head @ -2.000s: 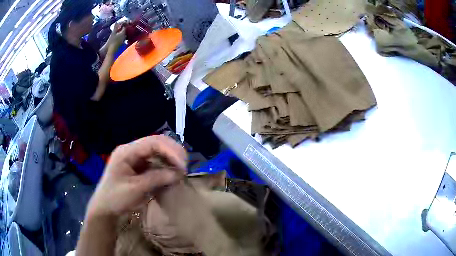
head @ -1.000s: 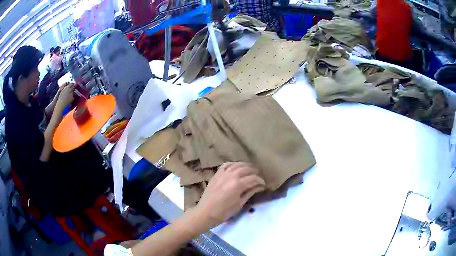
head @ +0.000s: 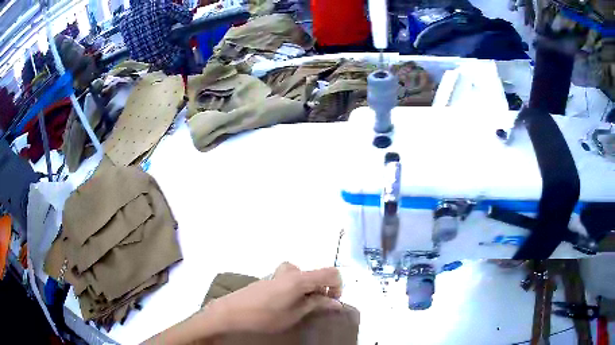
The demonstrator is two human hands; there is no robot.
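Observation:
My left hand (head: 286, 300) comes in from the lower left, with its fingers bent together on a brown cut panel (head: 229, 286). The panel lies on the white table at the bottom centre, left of the machine's needle area. A small shiny spot shows at my fingertips; I cannot tell what it is. My hand hides much of the panel, and the frame's bottom edge cuts it off. The white sewing machine head (head: 445, 162), with a blue stripe and a black band, stands at the right. My right hand is not in view.
A stack of brown panels (head: 128, 236) lies at the left table edge, with a dotted panel (head: 145, 118) behind it. Crumpled brown pieces (head: 249, 101) lie at the far edge. Brown strips (head: 543, 303) and dark snips (head: 575, 310) are at the right. People stand beyond.
The view has swung right, bringing the machine head into the picture. My left hand has moved from the stack to beside the needle area, with a brown panel now under its fingers.

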